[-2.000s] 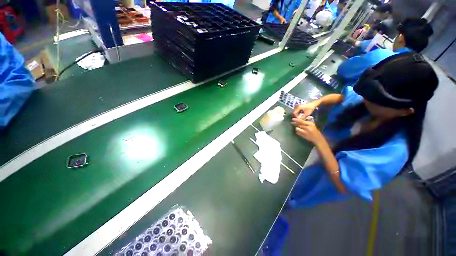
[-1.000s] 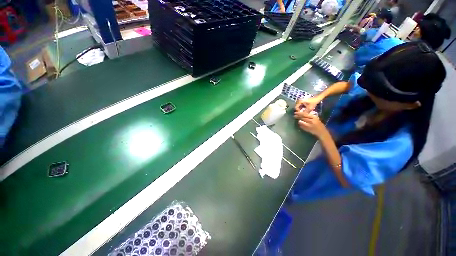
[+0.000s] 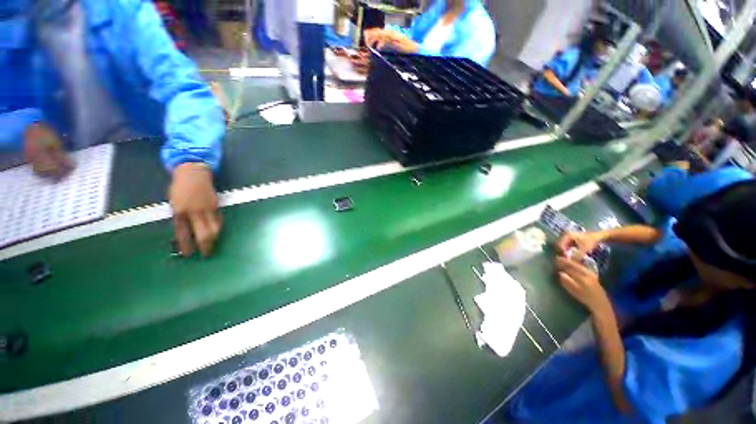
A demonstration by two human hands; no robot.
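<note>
Neither of my hands is in the picture. Nearest in front of me, a shiny clear-white sheet (image 3: 286,385) with rows of small round dark pieces lies on the dark bench mat, cut off by the bottom edge. Beyond it runs the green conveyor belt (image 3: 398,217) between white rails. Small dark square frames lie spaced along the belt, one near the middle (image 3: 343,204) and one at the far left (image 3: 38,272).
Across the belt, a person's hand (image 3: 196,217) touches a frame, beside a white perforated tray (image 3: 58,192). Black stacked trays (image 3: 443,108) stand behind the belt. At right are a white wipe (image 3: 501,310), thin sticks, a translucent bottle (image 3: 520,245) and another person's hands (image 3: 580,263).
The view has swung left, bringing the person with the perforated tray into the picture. That person's hand is now over the belt on a frame. More of the dotted sheet's right side shows.
</note>
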